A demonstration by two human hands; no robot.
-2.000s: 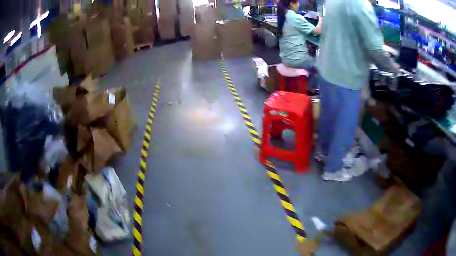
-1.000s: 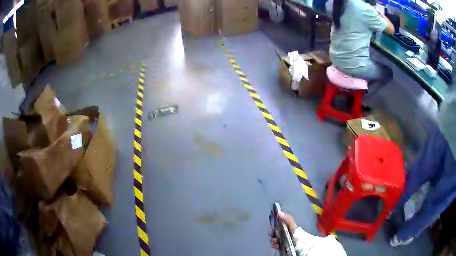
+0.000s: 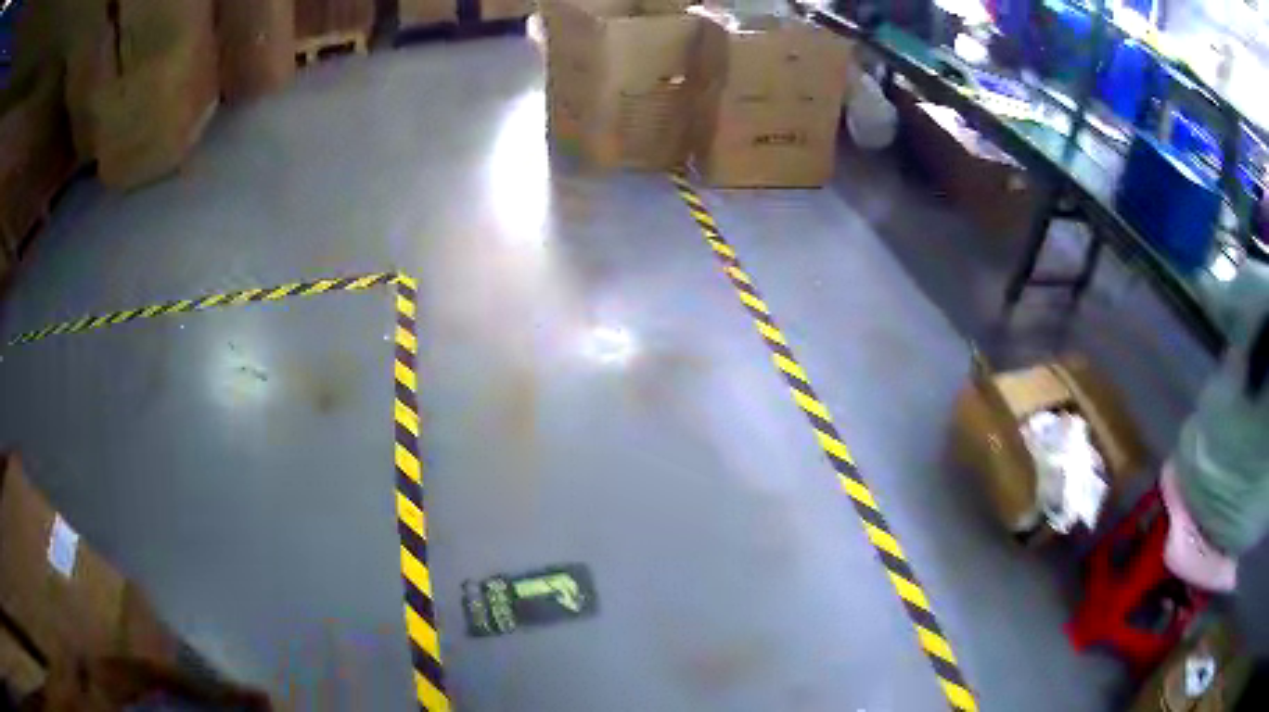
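Note:
Neither of my hands is in view. The grey floor [image 3: 654, 459] lies in front of me, with a yellow-black tape line [image 3: 408, 473] on the left and another tape line [image 3: 821, 417] on the right. The left line meets a tape branch at a corner. Between the lines, a dark floor sign [image 3: 530, 601] with a pale arrow lies near the bottom. An open carton [image 3: 999, 442] with white material in it stands right of the right line.
Two large cartons [image 3: 770, 111] stand ahead at the end of the right line. A workbench [image 3: 1065, 160] runs along the right. A person [image 3: 1232, 445] sits on a red stool [image 3: 1124, 591] at the right edge. Brown cartons [image 3: 70, 563] are at lower left, more at upper left.
The view has moved forward along the aisle. The near red stool and the standing person have left the picture. The hand with a dark, long object seen at the bottom is out of view.

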